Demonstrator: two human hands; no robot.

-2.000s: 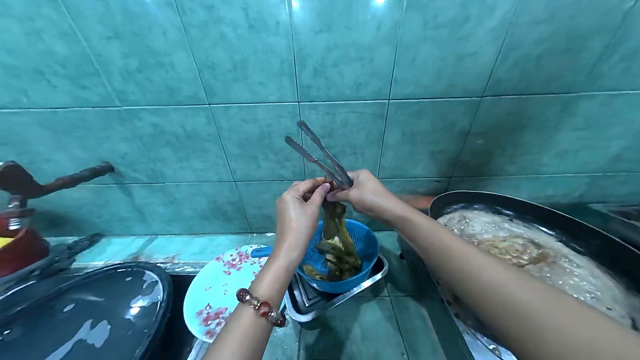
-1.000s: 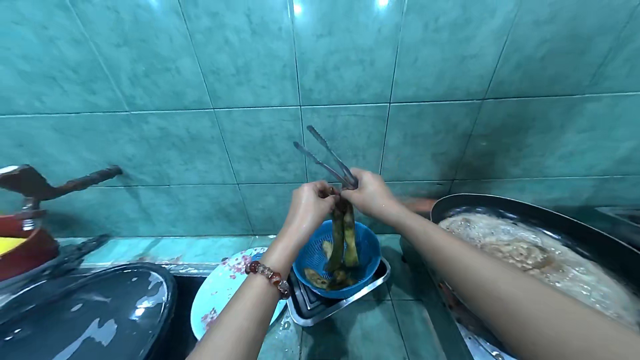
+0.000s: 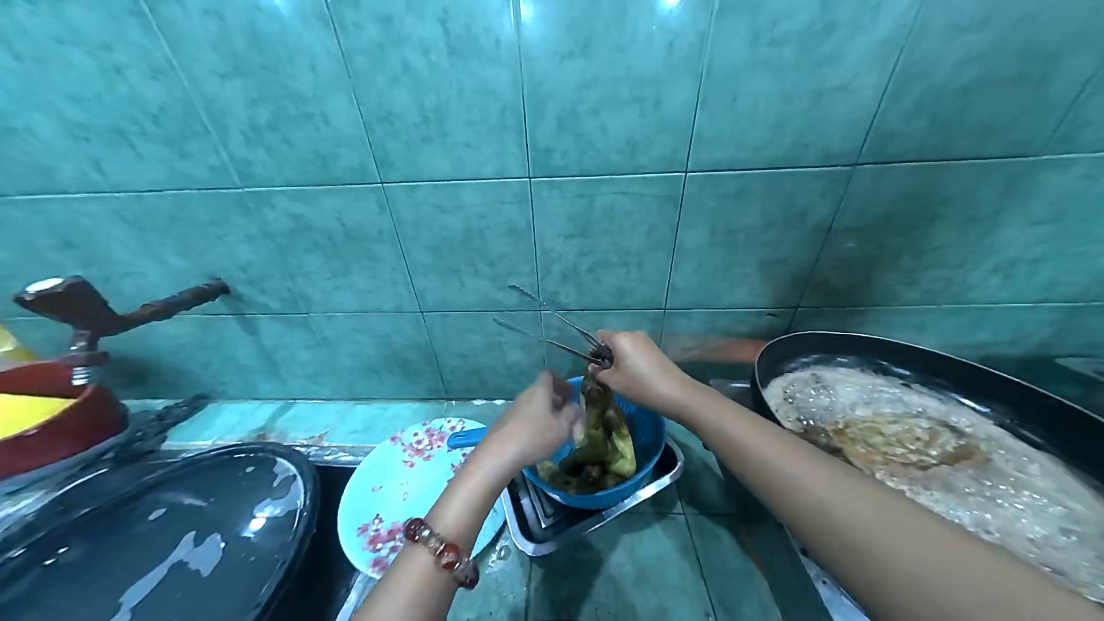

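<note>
My right hand (image 3: 636, 369) holds metal tongs (image 3: 565, 328), their tips pointing up and to the left, together with the stem end of a limp green eggplant (image 3: 593, 427). The eggplant hangs down into a blue plastic strainer (image 3: 649, 453), where more soft pieces lie. Just left of the eggplant is my left hand (image 3: 542, 418), blurred, with its fingers bent; whether it holds anything is not clear. A beaded bracelet (image 3: 442, 552) is on my left wrist. The strainer rests on a metal tray (image 3: 536, 539).
A floral plate (image 3: 366, 500) lies left of the strainer, beside a dark oval lid or tray (image 3: 216, 535). On the right, a wide black pan (image 3: 849, 341) holds bubbling oil with a browned piece of food (image 3: 906, 440). A faucet (image 3: 86, 310) and red bowl (image 3: 103, 423) are at far left.
My left hand has come away from the eggplant's stem end, downward and to the left. The tongs in my right hand now tilt further left.
</note>
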